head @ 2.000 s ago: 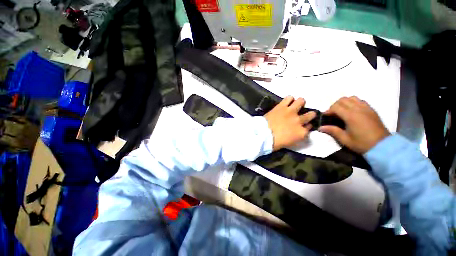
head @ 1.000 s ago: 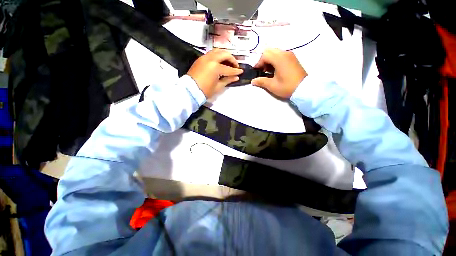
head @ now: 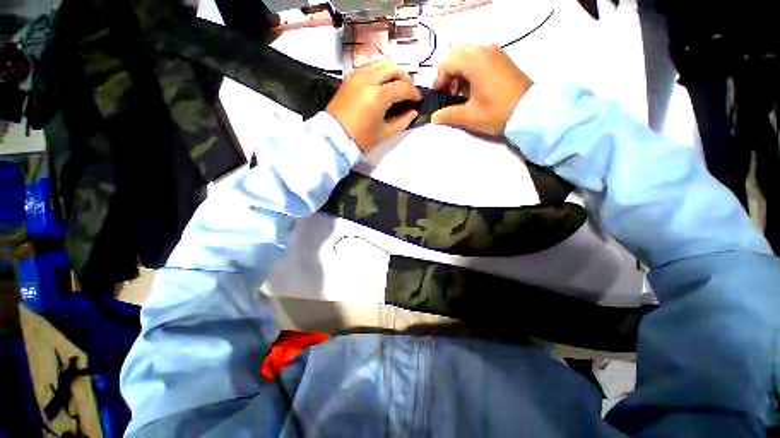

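Note:
A camouflage shoulder strap [head: 265, 79] runs from the upper left to my hands, just in front of the work clamp and feed plate [head: 376, 38]. My left hand [head: 373, 104] and my right hand [head: 481, 90] pinch its dark end and black webbing between them; my fingers hide the exact parts held. Below, a second camouflage strap [head: 462, 227] lies with its rounded end to the right. A third strap [head: 428, 287] lies near the table's front edge, its right part black and partly behind my right sleeve.
Dark camouflage straps [head: 184, 111] hang at the left table edge. Black webbing [head: 727, 103] hangs at the right. Blue crates [head: 38, 210] and a tan cardboard sheet [head: 60, 368] are at the lower left. An orange cloth [head: 295, 349] shows by my waist. Thread lies on the white tabletop [head: 342, 278].
The view has shifted, so the machine head has left the top. My hands moved with the strap end from right of the clamp to in front of it and still hold it.

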